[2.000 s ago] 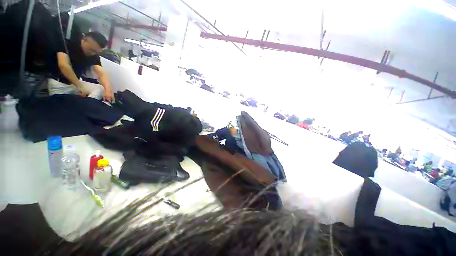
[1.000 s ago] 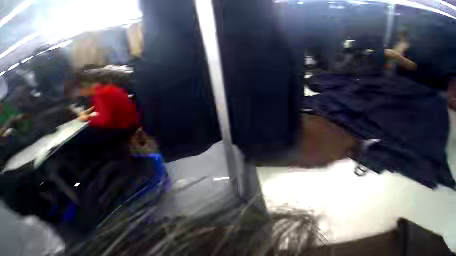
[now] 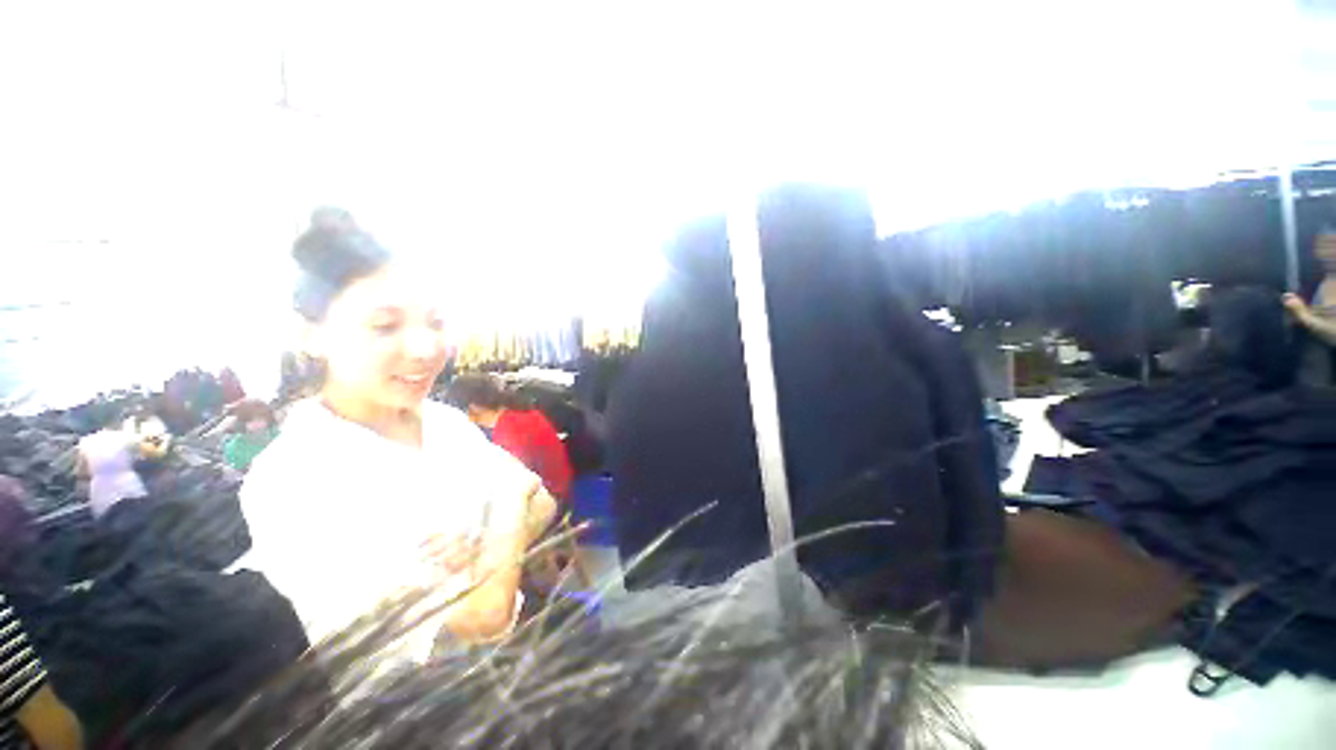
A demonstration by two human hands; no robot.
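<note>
Neither of my hands is in the picture; hair or fur-like strands fill the bottom edge. Nearest in front, dark navy garments (image 3: 689,425) hang around a pale metal pole (image 3: 761,381). To their right, brown garments (image 3: 1077,593) lie at the edge of the white table (image 3: 1055,706). A large pile of dark navy garments (image 3: 1245,469) lies on the table at the far right. A thin dark loop (image 3: 1207,677), perhaps a hanger, hangs from the pile's lower edge.
A person in white (image 3: 388,513) stands close at the left, arms folded. Behind is a person in red (image 3: 535,447). Dark garment heaps (image 3: 161,630) fill the lower left. A striped sleeve (image 3: 21,667) shows at the left edge. Another person (image 3: 1323,301) is at the right edge.
The view has swung from the bottle and bag table to the hanging garments, then slightly further left. The person in white has come into view. The picture is brighter.
</note>
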